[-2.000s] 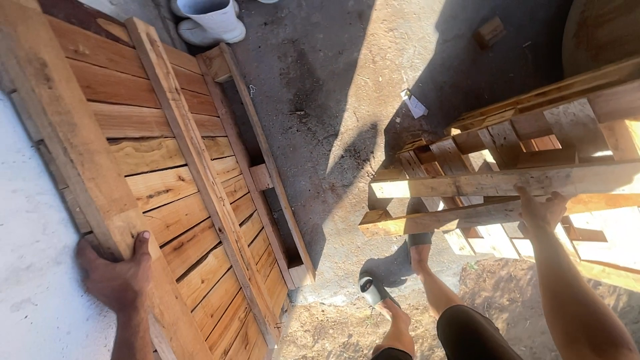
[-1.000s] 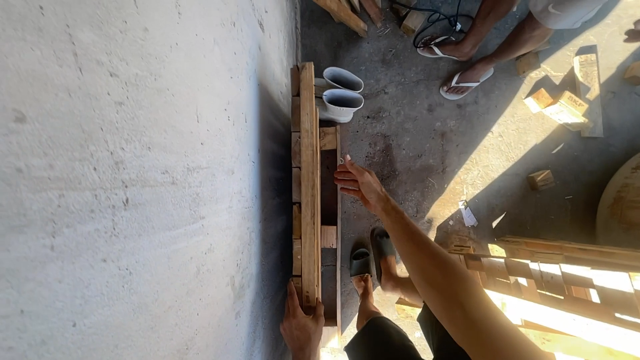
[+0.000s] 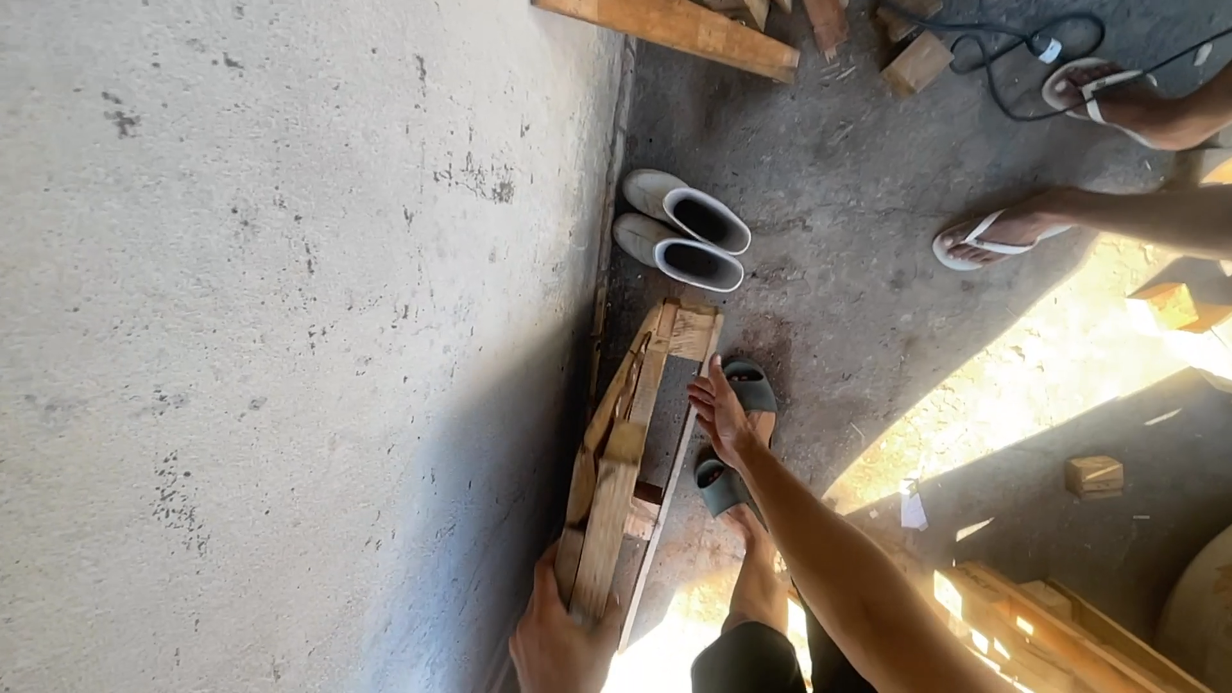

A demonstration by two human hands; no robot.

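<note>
A wooden pallet [image 3: 608,510] stands on edge close to the wall, seen from above along its narrow side. My left hand [image 3: 566,630] grips its near end, with fingers and thumb on either side of the wood. At the pallet's right side, my right hand [image 3: 720,412] touches or nearly touches the thin outer board, fingers apart and not closed round it. A wood block [image 3: 691,332] sits between the boards at the far end.
A pale rough wall [image 3: 289,337] runs along the left. Grey boots [image 3: 688,231] stand beyond the pallet. Another person's feet in white flip-flops [image 3: 1001,236] are at upper right, near a black cable [image 3: 991,72]. Wood offcuts [image 3: 1094,476] and another pallet [image 3: 1068,630] lie right.
My right hand has left the slatted wood at the right and come over to the pallet by the wall. That pallet, tilted and showing its slatted face at first, is now seen edge-on.
</note>
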